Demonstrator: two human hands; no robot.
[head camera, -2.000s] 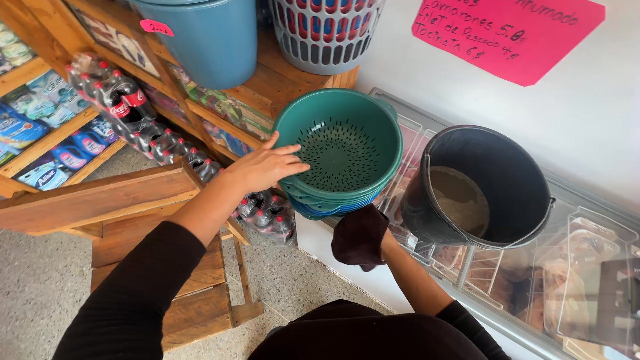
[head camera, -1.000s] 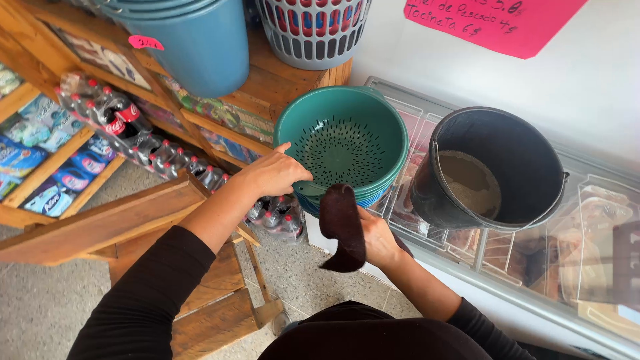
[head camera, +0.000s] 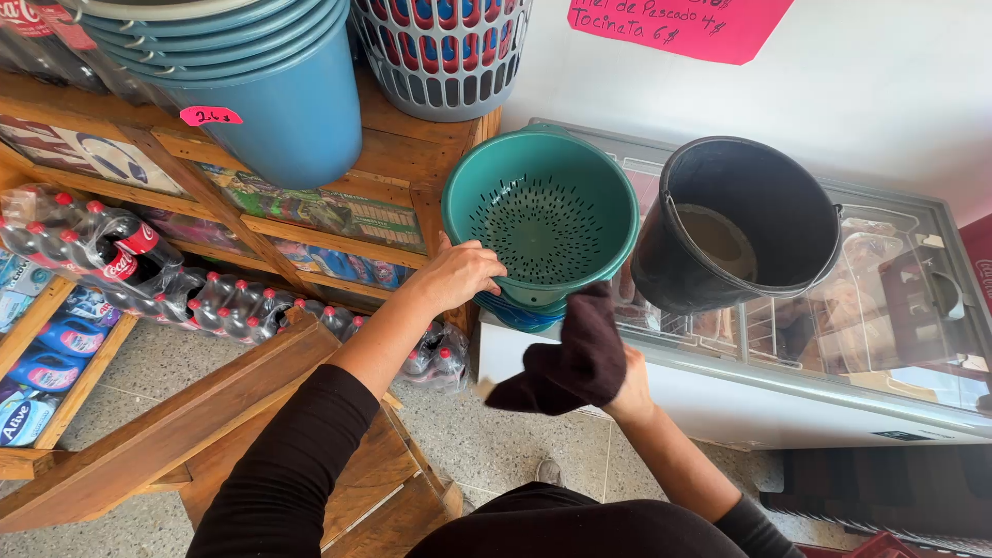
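A stack of green plastic colanders (head camera: 542, 209), with blue ones at the bottom, stands on the near left corner of a glass-topped chest freezer (head camera: 783, 341). My left hand (head camera: 461, 275) grips the near left rim of the stack. A dark cloth (head camera: 577, 356) hangs from my right hand (head camera: 632, 387), just in front of the colanders; it hides most of the fingers. To the right of the stack, a black bucket (head camera: 659, 256) with a wire handle holds some murky liquid and rests on the freezer lid.
Stacked blue buckets (head camera: 271, 124) and a grey slotted basket (head camera: 449, 70) stand on a wooden shelf unit (head camera: 395, 155) at the back left. Packs of cola bottles (head camera: 124, 248) lie along its foot. A wooden chair (head camera: 256, 434) is close by my left arm.
The dark cloth was lower, beside the stack, two seconds ago; my right hand has shifted it about in front of the colanders. My left hand has moved from inside the top colander's rim to its near edge.
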